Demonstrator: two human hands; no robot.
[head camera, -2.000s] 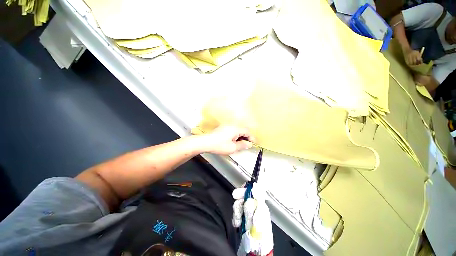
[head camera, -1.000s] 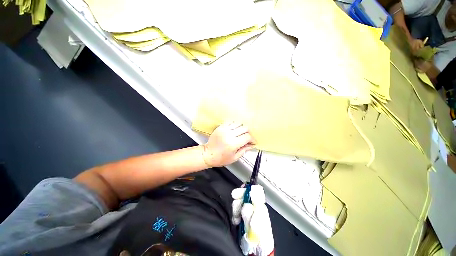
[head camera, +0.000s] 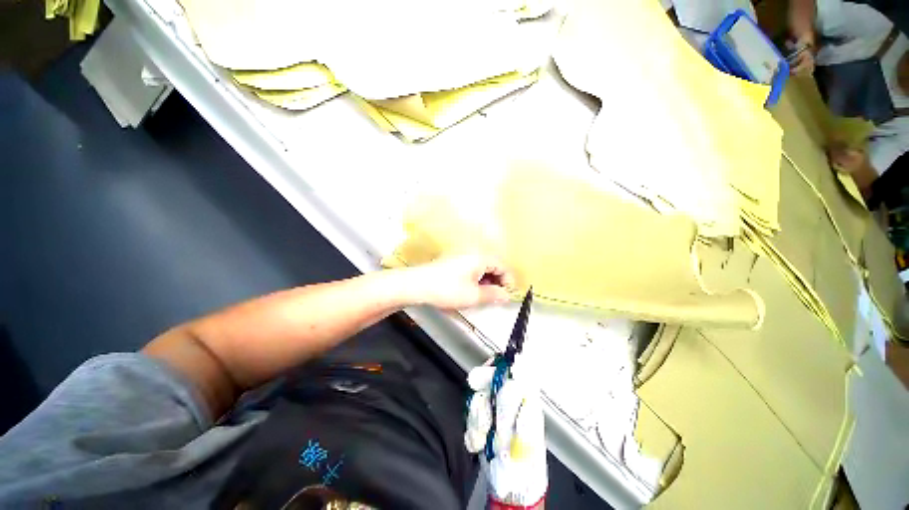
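Note:
A large cut panel (head camera: 598, 239), yellow-khaki and glaring white at its left part, lies across the table in front of me. My bare left hand (head camera: 483, 282) pinches the panel's near edge between thumb and fingers. My right hand (head camera: 506, 418), in a white knit glove with a red cuff edge, holds the scissors (head camera: 518, 329). The dark narrow blades point up at the panel's near edge, just right of my left fingertips. Whether the blades are parted cannot be told. The panel's right end curls up over the khaki stack (head camera: 767, 383).
Yellow stacks lie at the far left (head camera: 349, 40) and far middle (head camera: 668, 110). A blue tray (head camera: 748, 58) stands at the far side. Another person's hand (head camera: 800, 57) and arms show at the upper right. The white table edge (head camera: 269, 164) runs diagonally above the dark floor.
My left hand has turned from lying flat on the panel to pinching its edge. The panel's near edge has rolled up at the right end. The scissors have moved slightly up and right.

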